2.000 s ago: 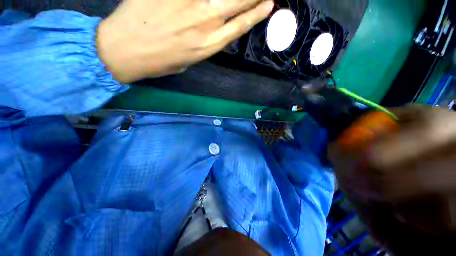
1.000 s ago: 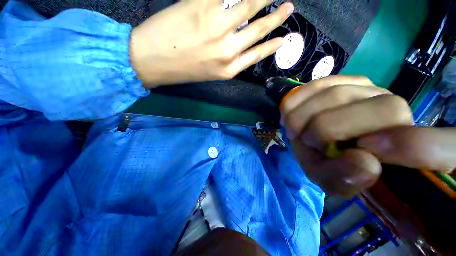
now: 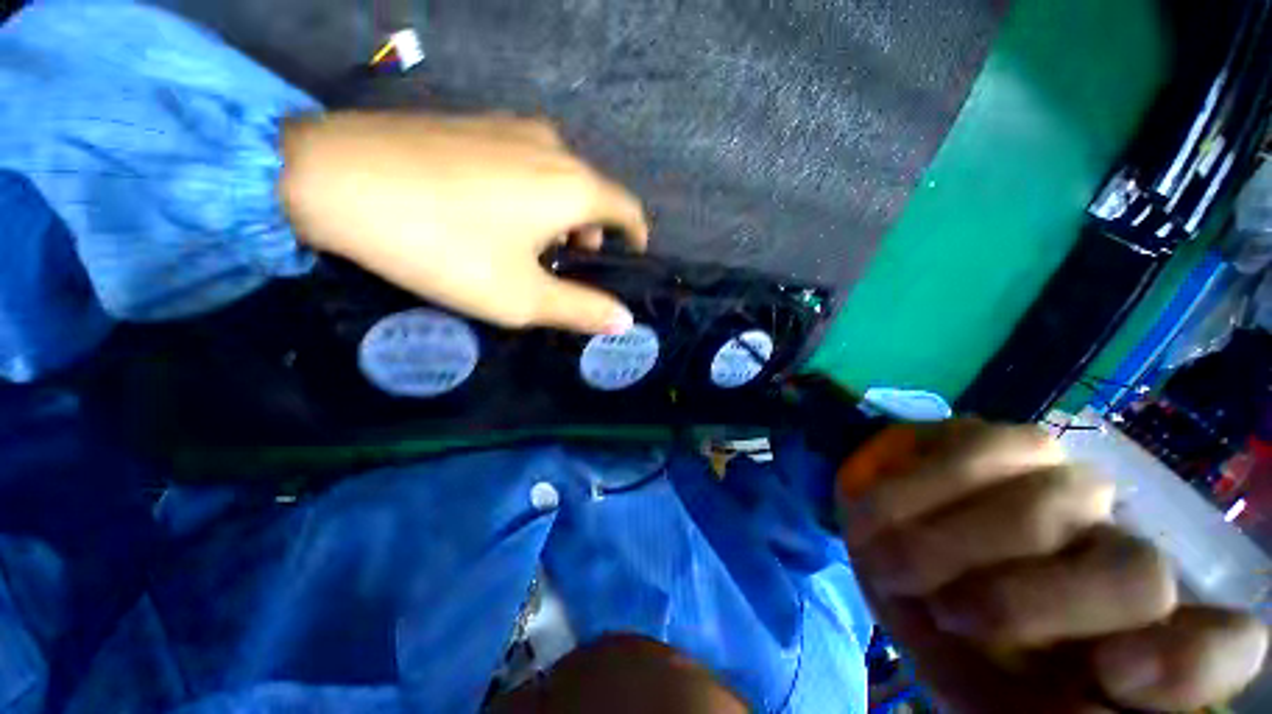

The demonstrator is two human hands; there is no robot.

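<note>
A long black fan module lies across the front of the dark mat. Three fans in a row show round pale hub labels: a left fan, a middle fan and a right fan. My left hand rests on the module, thumb at the middle fan's label, fingers curled over its far edge. My right hand is closed around an electric screwdriver with an orange and black handle. Its front points left at the module's right end; the bit's tip is too dark to place exactly.
The dark grey mat lies on a green bench top. A small white connector with coloured wires lies at the back left. Black long bars stand at the right bench end. The blue smock is close to the front edge.
The fan module now lies nearer the front edge and parallel to it. My left hand has shifted left and curled over it. The screwdriver has moved down, toward the module's right end.
</note>
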